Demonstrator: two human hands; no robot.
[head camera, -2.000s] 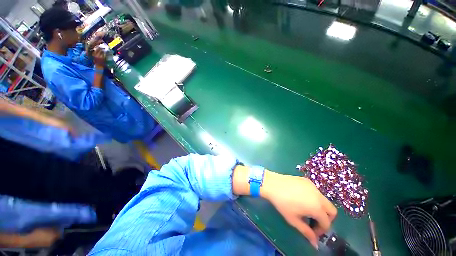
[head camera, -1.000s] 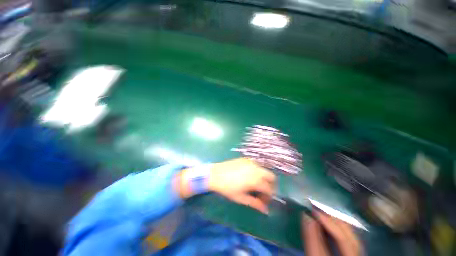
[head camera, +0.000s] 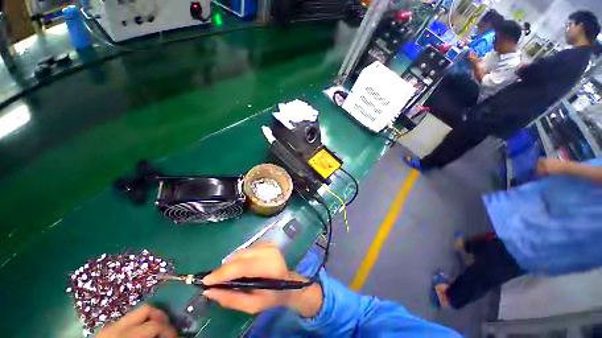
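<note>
My right hand (head camera: 254, 278) holds a black soldering iron (head camera: 257, 284) like a pen, its thin metal tip pointing left over the near edge of the pile. My left hand (head camera: 140, 323) is at the bottom edge, blurred and partly cut off, beside the pile; whether its fingers hold anything cannot be seen. The heap of tiny silvery discs with reddish-dark leads (head camera: 115, 287) lies on the green mat. A small dark piece with a silvery spot (head camera: 191, 309) lies between the hands, below the iron tip.
A black fan (head camera: 201, 198) stands behind the pile, with a tan tub (head camera: 267, 189) beside it. A black unit with a yellow label (head camera: 323, 162) stands right of the tub, its cable running to the iron. A white box (head camera: 379, 97) stands farther back. People are at the right beyond the bench edge.
The view has swung right, bringing the fan, tub, black unit and aisle into view. The iron, lying on the mat at first, is now in my right hand.
</note>
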